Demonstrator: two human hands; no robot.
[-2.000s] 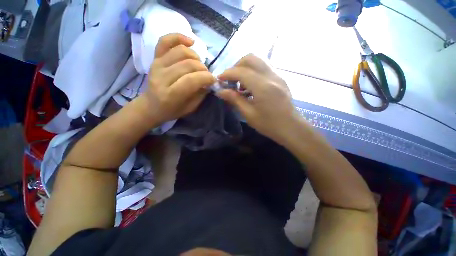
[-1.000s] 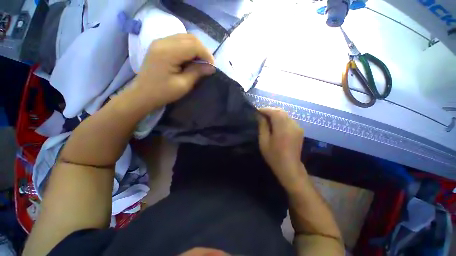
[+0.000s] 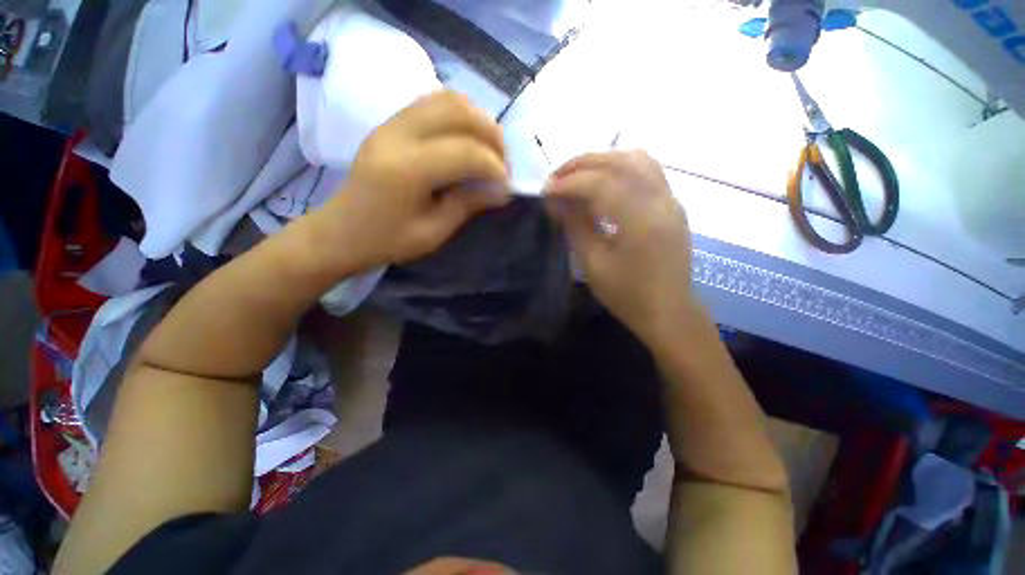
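The dark grey garment (image 3: 489, 270) hangs from both hands over the table's front edge, above my lap. My left hand (image 3: 433, 174) pinches its upper edge between thumb and fingers. My right hand (image 3: 618, 219) pinches the same edge close beside it, with a small gap between the fingertips. A pale strip of edge shows between them. Pale pieces (image 3: 208, 140) lie bundled to the left, with a blue-violet tab (image 3: 300, 51) on them. A dark strip (image 3: 466, 43) lies across the pale cloth behind my hands.
Scissors (image 3: 841, 185) with orange and green loops lie on the white table at right, below the sewing machine head (image 3: 791, 34). A ruler scale (image 3: 787, 294) runs along the table's front edge. Red baskets with cut pieces stand at lower left (image 3: 51, 455) and lower right (image 3: 888, 483).
My right hand has moved up and left, close to my left hand, since one second ago. The garment edge stretched between them is now shorter, and the cloth hangs more bunched.
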